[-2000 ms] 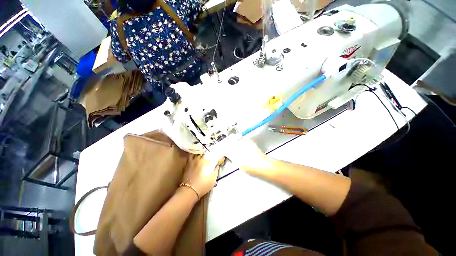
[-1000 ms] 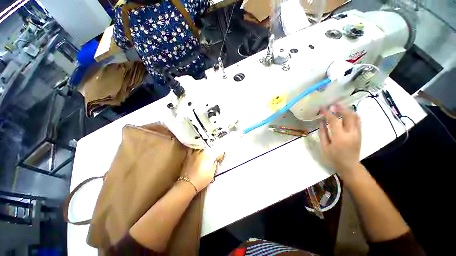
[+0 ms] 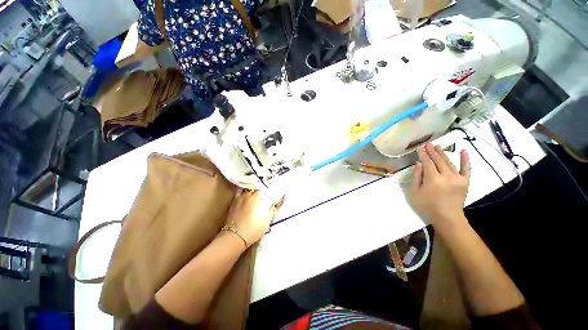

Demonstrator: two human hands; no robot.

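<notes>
A brown tote bag (image 3: pixel 174 225) lies on the white table at the left, one thin handle loop (image 3: pixel 78 251) sticking out to its left. My left hand (image 3: pixel 253 214) presses the bag's upper right edge by the needle area of the white sewing machine (image 3: pixel 342 103); its fingertips are partly hidden under the head. My right hand (image 3: pixel 441 184) is empty, fingers spread, over the table in front of the machine's right part. Orange-handled thread snips (image 3: pixel 369 169) lie on the machine bed between my hands.
A blue tube (image 3: pixel 371 137) runs along the machine's front. A dark tool (image 3: pixel 501 138) and black cables lie at the right table end. A white-rimmed bucket (image 3: pixel 425 251) is below the front edge. Brown pieces (image 3: pixel 138 100) are stacked beyond, near a person (image 3: pixel 206 45) in a flowered top.
My right hand has left the needle area and moved right, its fingers now spread over the table. My left hand stays at the bag edge. The view has shifted slightly.
</notes>
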